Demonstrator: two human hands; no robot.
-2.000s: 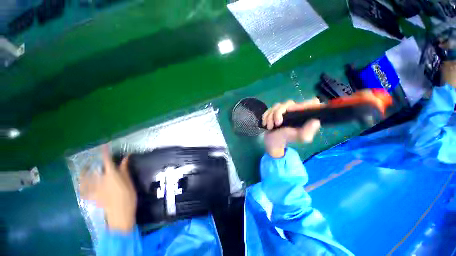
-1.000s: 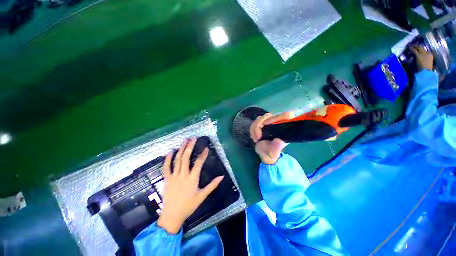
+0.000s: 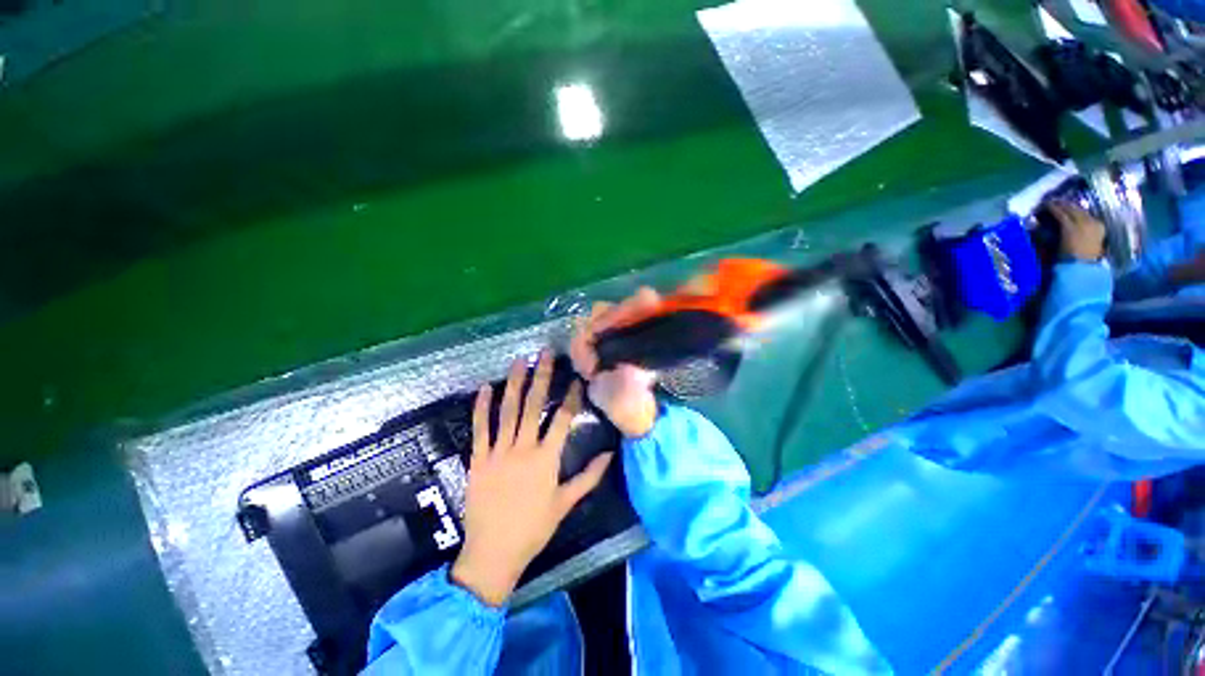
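Observation:
The black plastic housing (image 3: 383, 555) lies on the silvery bubble-wrap mat (image 3: 198, 489), with pale bracket-like marks near its middle. My left hand (image 3: 515, 482) rests flat on the housing with fingers spread. My right hand (image 3: 621, 376) is closed round the electric screwdriver (image 3: 674, 337), which has a black grip and orange end and is slightly blurred. The screwdriver is held over the housing's far right corner; its bit tip is hidden. The round screw dish (image 3: 700, 376) shows partly beneath the screwdriver.
A blue parts bin (image 3: 998, 268) and long dark pieces (image 3: 905, 310) stand at the right beside a neighbouring worker's blue sleeve (image 3: 1097, 357). A loose silvery sheet (image 3: 819, 86) lies across the green bench (image 3: 330, 211). A cable hangs near the dish. A blue stool (image 3: 1134, 544) is lower right.
My right hand has moved the screwdriver left from over the screw dish to the housing's corner. My left hand first came onto the housing, then shifted slightly right. The housing was turned between the two earlier frames.

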